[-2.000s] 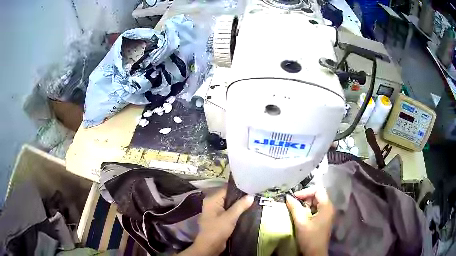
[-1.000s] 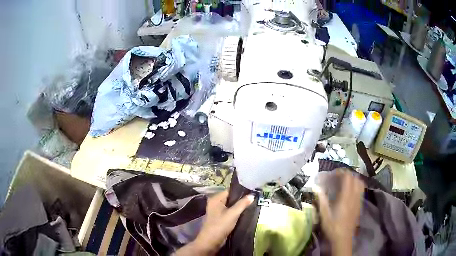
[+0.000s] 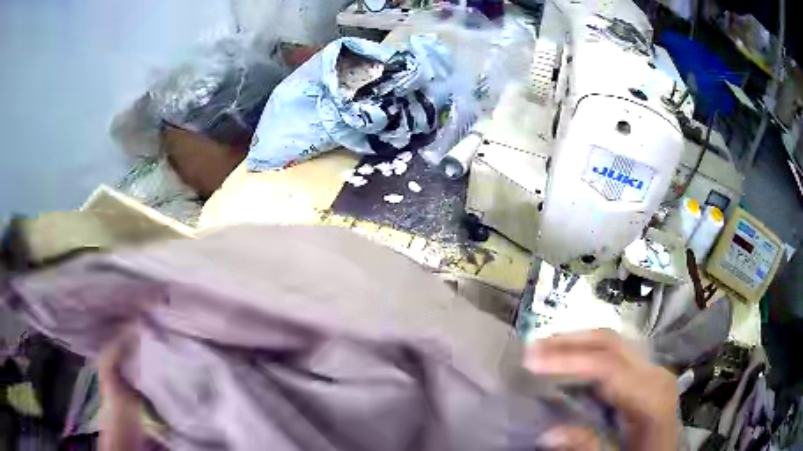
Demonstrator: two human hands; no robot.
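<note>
The large grey-brown garment piece (image 3: 352, 326) is lifted and spread across the lower left and middle, in front of the machine. My left hand (image 3: 121, 388) is at its left part, blurred and partly covered by cloth, and grips it. My right hand (image 3: 607, 383) is blurred at the cloth's right end, fingers bent; whether it grips the cloth is unclear. The white JUKI machine head (image 3: 607, 181) stands to the right. The work area under it (image 3: 563, 295) shows, with no garment under the needle.
White discs (image 3: 392, 167) lie on a dark patch left of the machine, near a light blue plastic bag (image 3: 304, 114). Thread cones (image 3: 704, 229), a control panel (image 3: 747, 255) and a parts tray (image 3: 653, 255) are on the right. A grey heap of cloth (image 3: 691, 330) lies right of the needle area.
The garment has come out from under the machine head and moved left and up. The yellow-green patch at the needle no longer shows there. The view has shifted, putting the machine further right.
</note>
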